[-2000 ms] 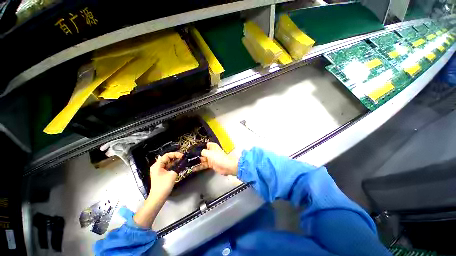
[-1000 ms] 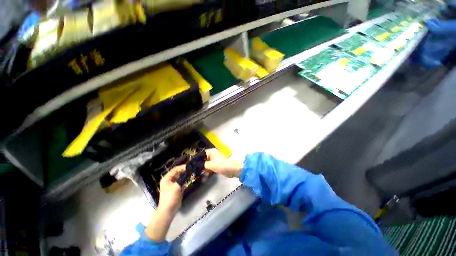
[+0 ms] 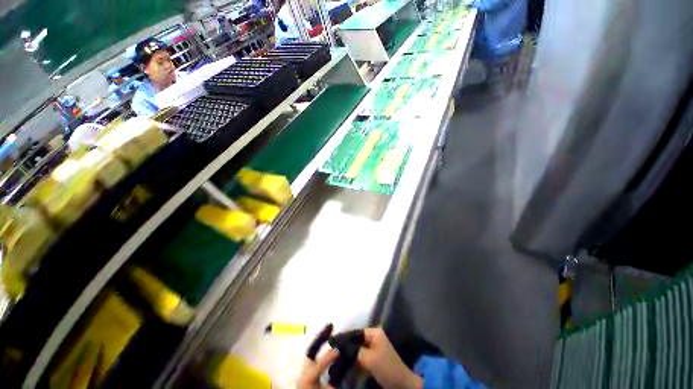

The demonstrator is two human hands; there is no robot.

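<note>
My left hand [image 3: 313, 371] is at the bottom edge, cut off and blurred, with black on its fingertips. My right hand [image 3: 384, 362] is beside it, with black finger cots and a blue sleeve. The fingers of both hands meet around a black shape; I cannot tell whether anything is held between them. A small yellow piece [image 3: 289, 329] with a dark end lies on the pale surface just above my left hand. A wider yellow sheet [image 3: 242, 372] lies left of my hands at the bottom edge. The small parts bin is not in view.
Green circuit boards [image 3: 366, 156] with yellow strips run up the line ahead. Bundles of yellow strips [image 3: 262, 186] stand on the green-lined shelf [image 3: 319, 125] at left. Black trays [image 3: 251, 76] sit above. Upright green boards [image 3: 631, 346] are at lower right. People are visible farther off.
The view has swung right and up along the line. My hands now sit at the bottom edge, and the parts bin has left the picture.
</note>
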